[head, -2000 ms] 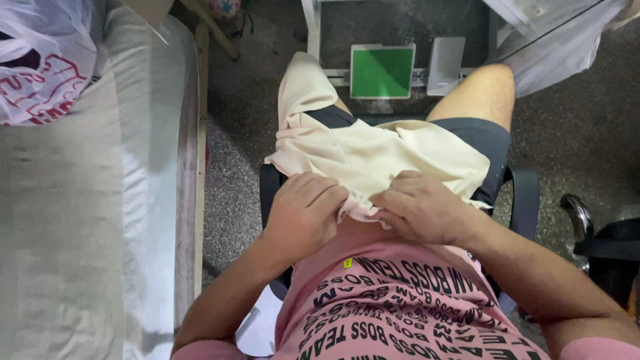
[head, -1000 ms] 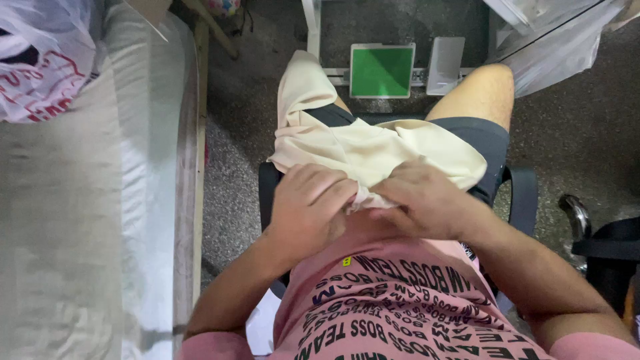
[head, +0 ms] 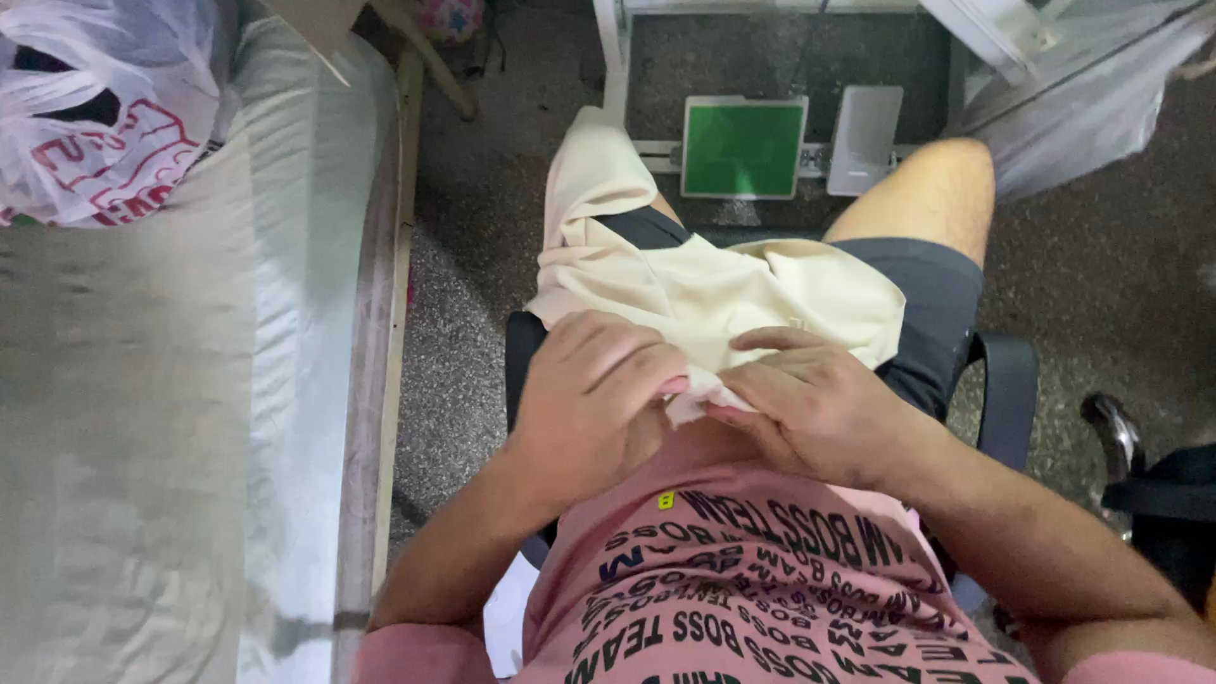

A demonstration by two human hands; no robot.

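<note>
A cream cloth (head: 655,285) lies across my lap, with one end draped over the knee at left. My left hand (head: 598,399) grips the cloth's near edge between thumb and curled fingers. Close beside it, my right hand (head: 807,404) pinches the same edge. A short, bunched, whitish piece of the edge shows between the two hands. Just below them is the pink printed shirt. The fingertips are partly hidden, so a small item inside the grip cannot be made out.
A bed (head: 123,380) with a grey sheet runs along the left, with a printed plastic bag (head: 114,123) on it. Beyond my knees are a green panel with a white frame (head: 744,147) and a white box (head: 864,141). A black chair armrest (head: 1007,389) is at right.
My hands stay on the cloth's near edge, with fingers shifted a little. The right hand's fingers have moved slightly on the bunched edge.
</note>
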